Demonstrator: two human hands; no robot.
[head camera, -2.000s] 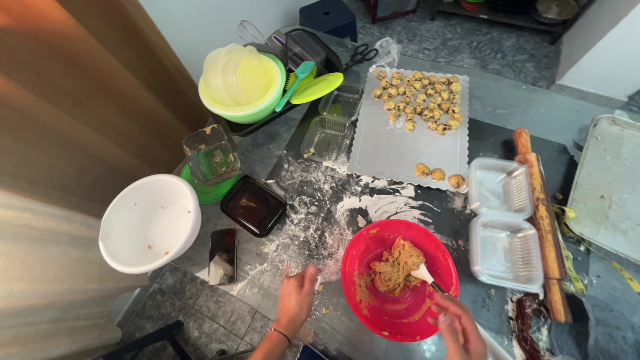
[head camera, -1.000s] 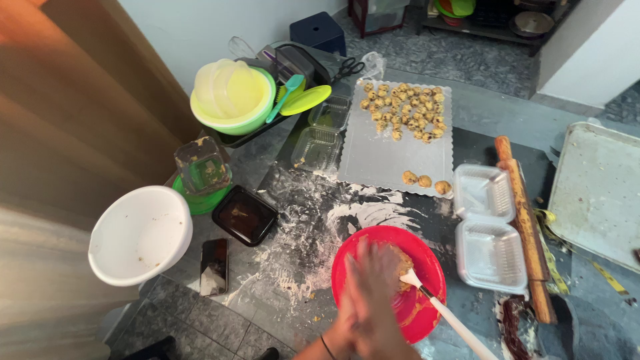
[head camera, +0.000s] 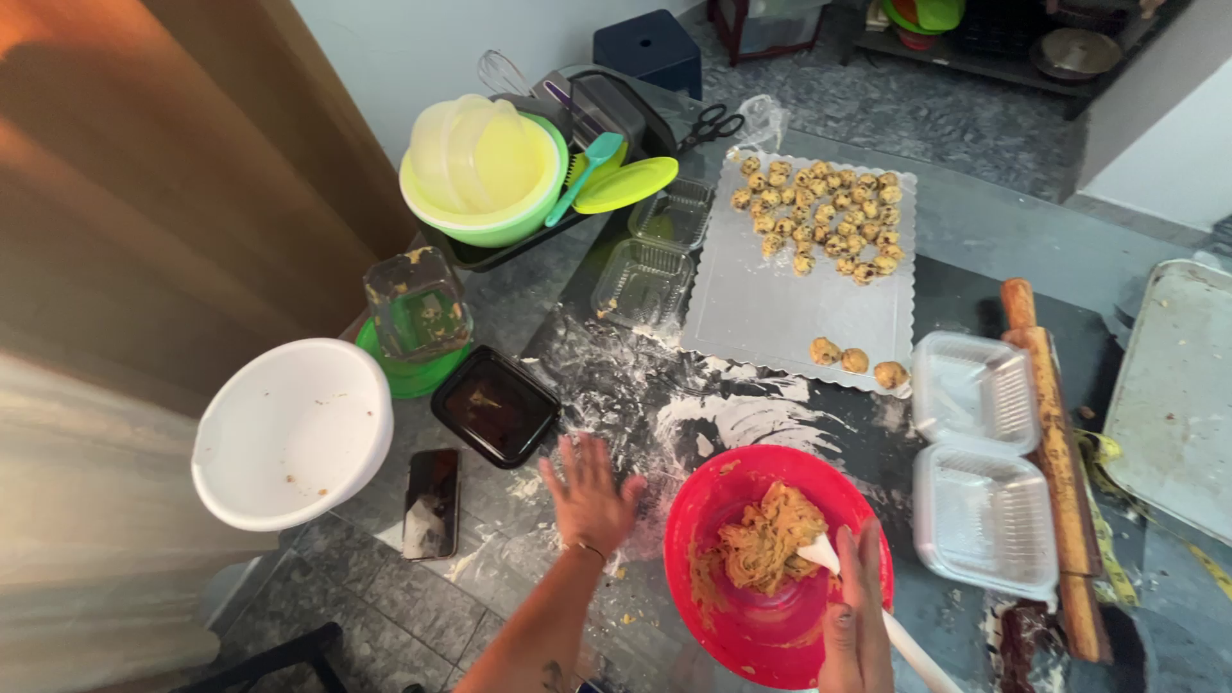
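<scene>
My left hand (head camera: 592, 496) has its fingers spread over the floured tabletop, palm down and holding nothing, left of a red plastic bowl (head camera: 688, 577). Inside the bowl lies a lump of sticky dough (head camera: 770, 539) with a white spatula (head camera: 919, 650) stuck in it, its handle sloping out over the lower right rim. My right hand (head camera: 857, 606) is upright, edge-on to the view, over the bowl's right side in front of the spatula; its fingers are straight and nothing shows in it. Behind, a scalloped silver board (head camera: 751, 308) carries many small dough balls (head camera: 818, 217), three of them apart near its front edge.
Clear clamshell containers (head camera: 982, 520) and a wooden rolling pin (head camera: 1054, 452) lie right of the bowl, a metal tray (head camera: 1184, 404) beyond. On the left are a black tray (head camera: 496, 406), a phone (head camera: 431, 505), a white bowl (head camera: 294, 433) and stacked bowls (head camera: 481, 221). Scissors (head camera: 712, 125) lie behind.
My hands, together over the red bowl one second ago, are now apart: the left over the floured table, the right at the bowl's right side. The spatula is still in the bowl.
</scene>
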